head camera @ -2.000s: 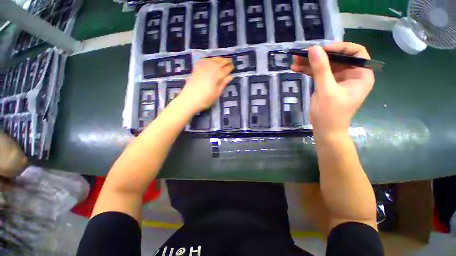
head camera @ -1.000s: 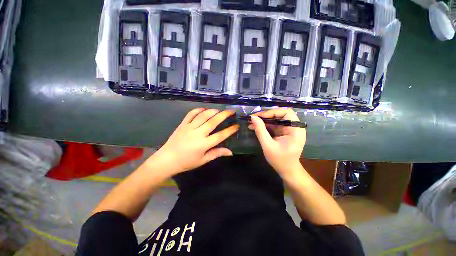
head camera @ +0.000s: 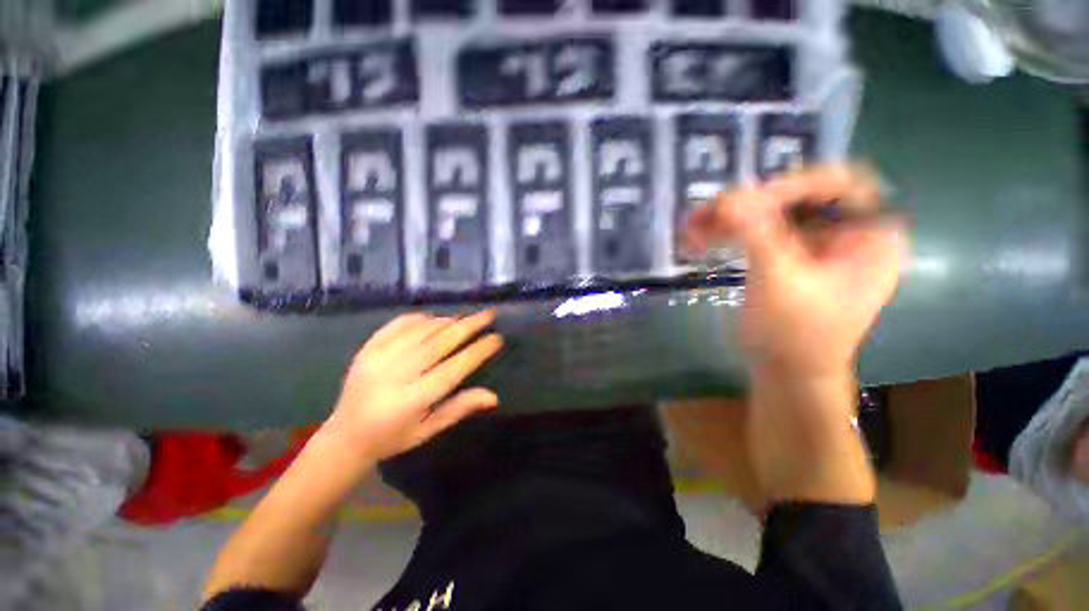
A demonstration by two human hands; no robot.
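Observation:
A whitish blister tray (head camera: 227, 179) lies on the green bench, with black phone frames (head camera: 541, 215) in its pockets, upright in the front row and sideways in the middle row. My right hand (head camera: 806, 257) is over the tray's front right corner, blurred, and holds dark tweezers (head camera: 836, 215); their tips are hidden or too blurred to tell. My left hand (head camera: 418, 376) lies on the bench at the front edge of the tray, fingers apart, with nothing seen in it. A shiny thin sheet (head camera: 597, 306) shows along the tray's front edge.
Part of a white fan (head camera: 973, 42) is at the top right. A stack of trays (head camera: 14, 227) stands at the far left edge. A cardboard box (head camera: 931, 448) is below the bench edge at the right. Red cloth or bags and grey clothing show below the bench at both sides.
My right hand with the tweezers has moved from the sheet up and right over the tray. My left hand has shifted slightly away from that spot. The view has moved, showing more of the tray.

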